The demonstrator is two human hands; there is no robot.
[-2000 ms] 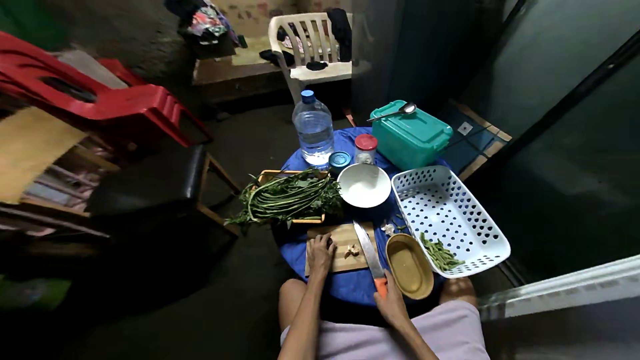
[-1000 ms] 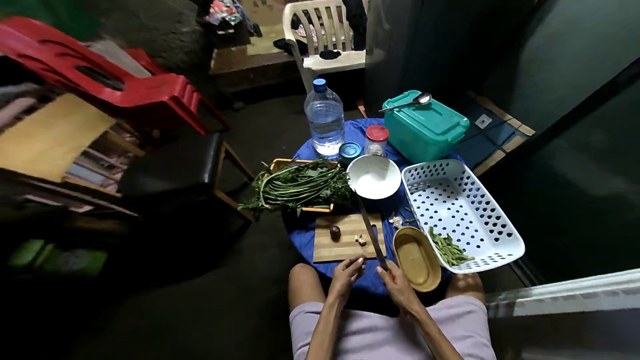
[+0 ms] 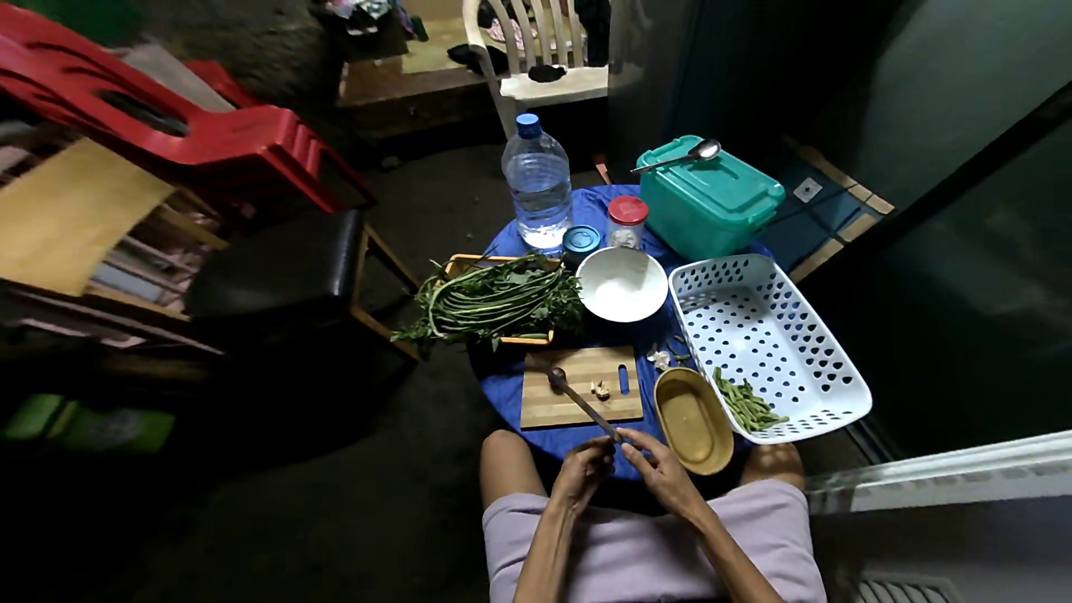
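Observation:
My right hand [image 3: 662,473] grips a kitchen knife [image 3: 584,404] near the table's front edge; the blade points up and left over a striped wooden cutting board [image 3: 544,412]. Beside it, my left hand [image 3: 585,469] has its fingers bent close to the knife's handle end; whether it holds something small is unclear. A dark round bulb [image 3: 557,378], perhaps an onion, rests on the board beside the blade. Small pale pieces, perhaps garlic [image 3: 600,389], lie near the board's slot. Right of the board are an oval tan dish [image 3: 693,419] and white garlic-like bits [image 3: 660,358].
Behind the board stand leafy greens [image 3: 494,306] on an orange-rimmed tray, a white bowl [image 3: 622,285], a water bottle [image 3: 538,193], a red-lidded jar [image 3: 627,222] and a teal box [image 3: 708,201] with a spoon. A white perforated basket [image 3: 775,335] holds cut green beans [image 3: 745,402].
My left hand has left the cutting board and come beside my right hand. The knife's blade has swung left across the board. The dark bulb shows on the board since one second ago.

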